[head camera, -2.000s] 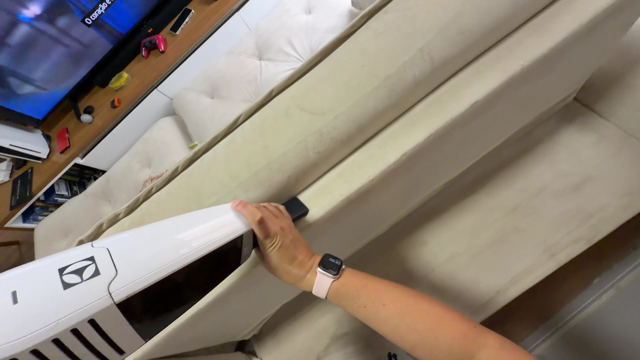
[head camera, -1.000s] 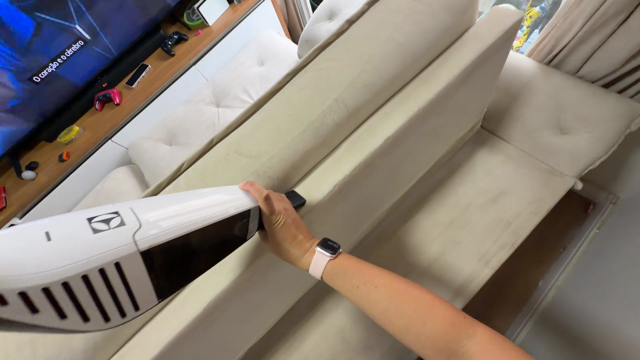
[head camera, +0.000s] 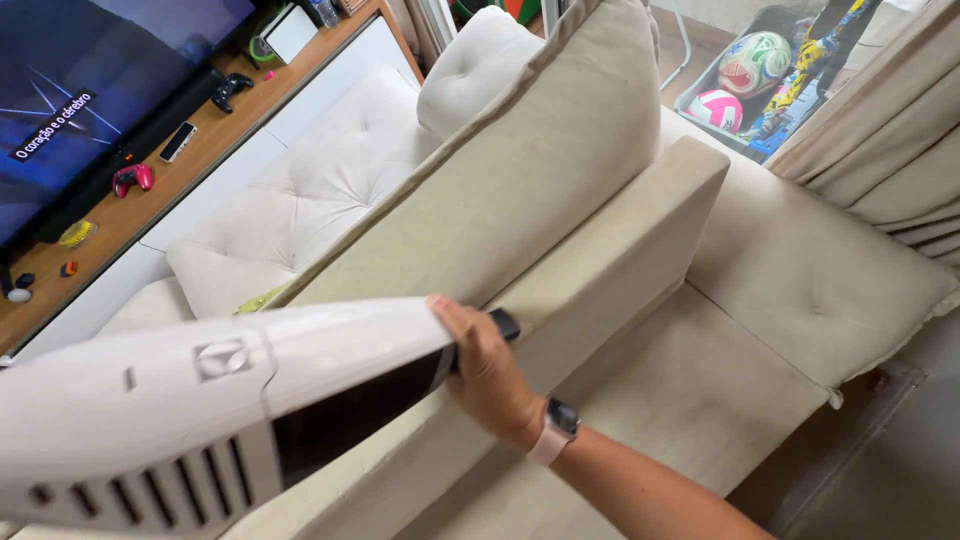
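My right hand, with a smartwatch on a pink band at its wrist, is closed around the front end of a white handheld vacuum cleaner. Its black nozzle tip sticks out past my fingers and is over the top edge of the beige sofa backrest, beside a large back cushion. Whether the nozzle touches the fabric I cannot tell. The vacuum's vented body reaches to the left edge and looks blurred. My left hand is out of the frame.
A wooden TV stand bears a television, game controllers and a phone. Tufted cushions lie beyond the backrest. At the right are a sofa seat, a curtain and a bin with balls.
The view has swung, bringing in the curtain and the bin with balls at the right. My right hand keeps its hold on the vacuum's front, now farther along the backrest.
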